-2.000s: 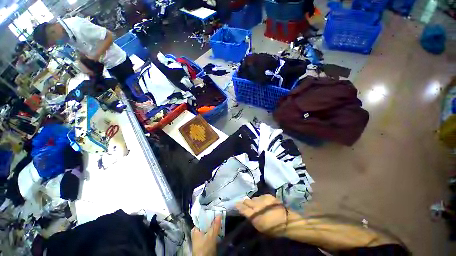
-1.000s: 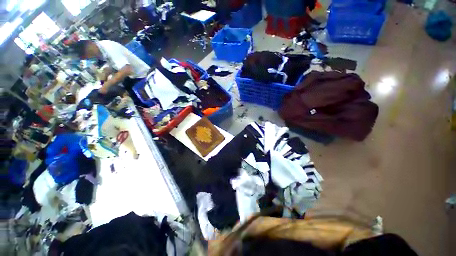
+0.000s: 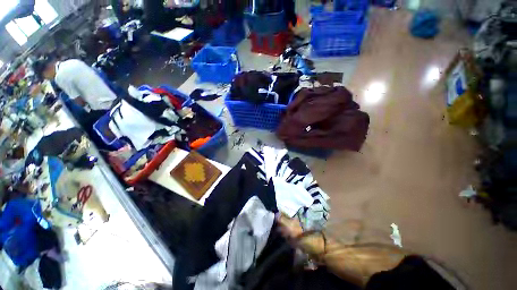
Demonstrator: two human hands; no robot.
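Observation:
A part-sewn black and pale grey garment piece [image 3: 245, 238] hangs in front of me at the bottom centre, on the near side of the pile. My right hand [image 3: 292, 227] is at its right edge; it is blurred and partly covered by strands across the view, and its fingertips do not show clearly. The forearm runs to the lower right. My left hand is not in view. White and grey strips [image 3: 292, 192] fan along the right edge of the black pile [image 3: 229, 190].
The white table [image 3: 122, 249] runs along the left with red-handled scissors [image 3: 84, 195] and a blue bundle [image 3: 21, 232]. Beyond the pile are a patterned brown board [image 3: 195, 174], a red crate [image 3: 153, 164], blue crates [image 3: 258, 115] and a maroon heap [image 3: 326, 120]. A person [image 3: 85, 85] bends over the table's far end.
The view has turned to the right, so the scene sits further left. My left hand, seen at the bottom two seconds ago, is out of view. The grey piece now stands higher near my right hand.

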